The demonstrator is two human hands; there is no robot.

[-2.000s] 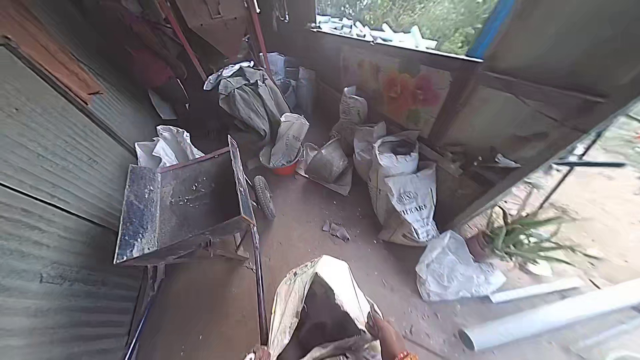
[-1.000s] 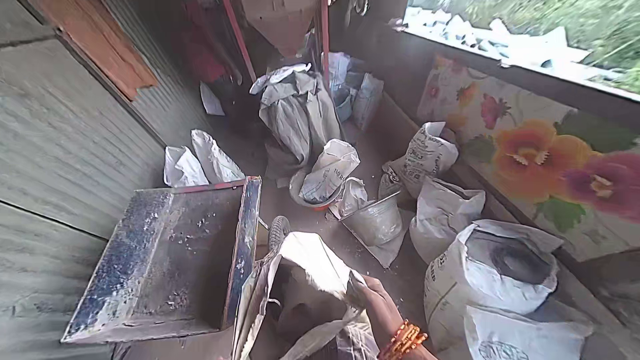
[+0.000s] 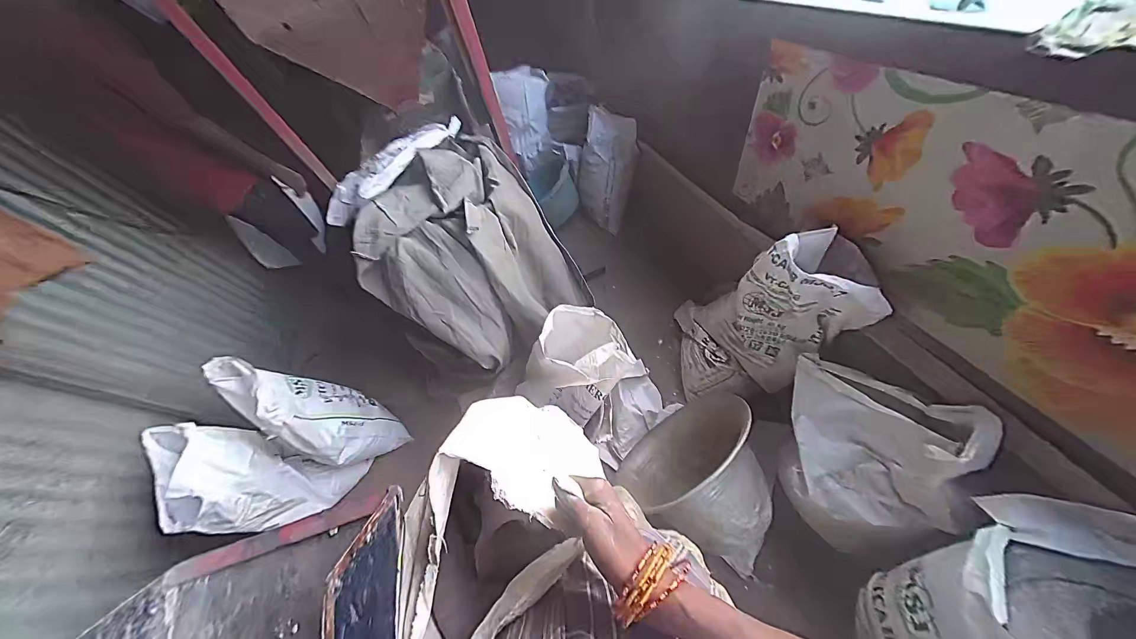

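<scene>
My right hand (image 3: 603, 524), with orange and gold bangles on the wrist, grips the rim of an open woven sack (image 3: 519, 444) at the bottom centre. The sack's upper edge is brightly lit and its inside is dark. My left hand is not visible. Just left of the sack is the metal tray of a cart (image 3: 364, 568). To the right of my hand a grey basin (image 3: 701, 470) lies tilted. Behind it stands a small open white sack (image 3: 581, 359).
Several filled sacks (image 3: 763, 311) stand along the right wall. Two white sacks (image 3: 311, 417) lie at left. A large grey cloth-covered bundle (image 3: 461, 240) stands ahead between red metal legs (image 3: 484, 80). A person (image 3: 195, 133) is at the upper left, beside corrugated sheeting.
The held sack and my right hand have moved forward past the cart, nearer the basin and the grey bundle. The left hand, seen at the sack's rim two seconds ago, is out of view.
</scene>
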